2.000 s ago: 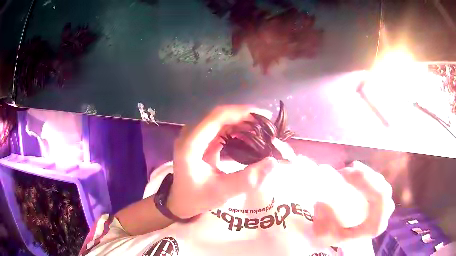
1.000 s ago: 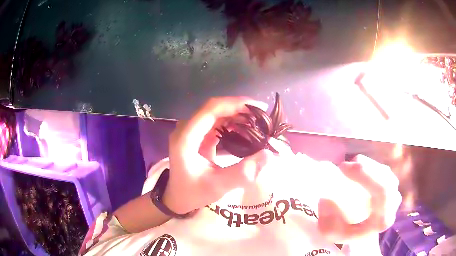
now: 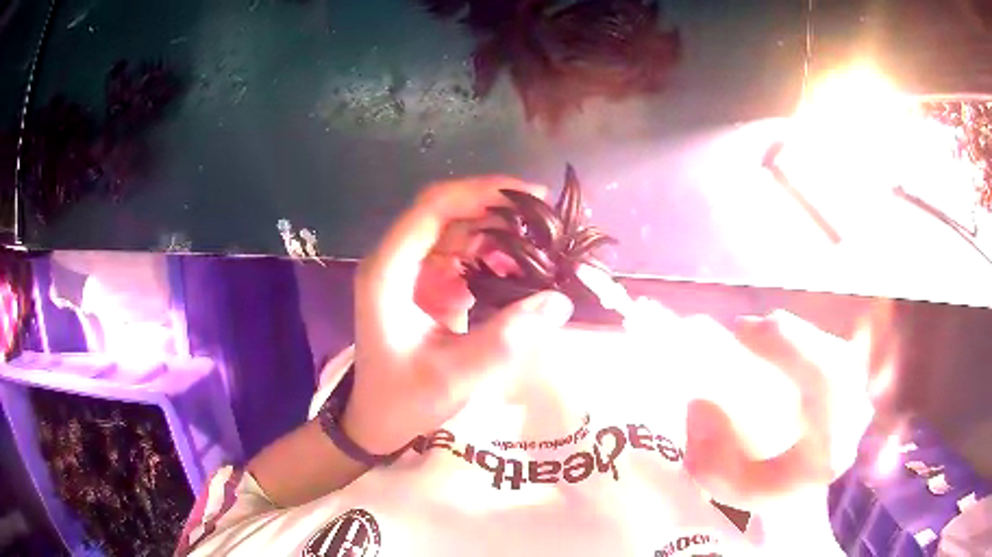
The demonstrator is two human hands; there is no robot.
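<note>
My left hand holds a dark, glossy spiky hair piece in front of the white shirt, at the table's near edge. The thumb lies on its lower side, the fingers curl behind it, and its tufts point up and right. My right hand is to the right, curled and strongly overexposed. Its fingers reach toward the piece's right side, but glare hides whether they touch it or hold anything.
Dark spiky pieces lie in a pile on the green table, with others at its left. A purple crate of dark pieces stands lower left, another lower right. Thin tools lie in the glare. White scraps mark the table edge.
My left hand and the hair piece have moved up and slightly left, and the piece is turned a little. The thumb now lies more clearly along its lower side. The right hand stays at the right.
</note>
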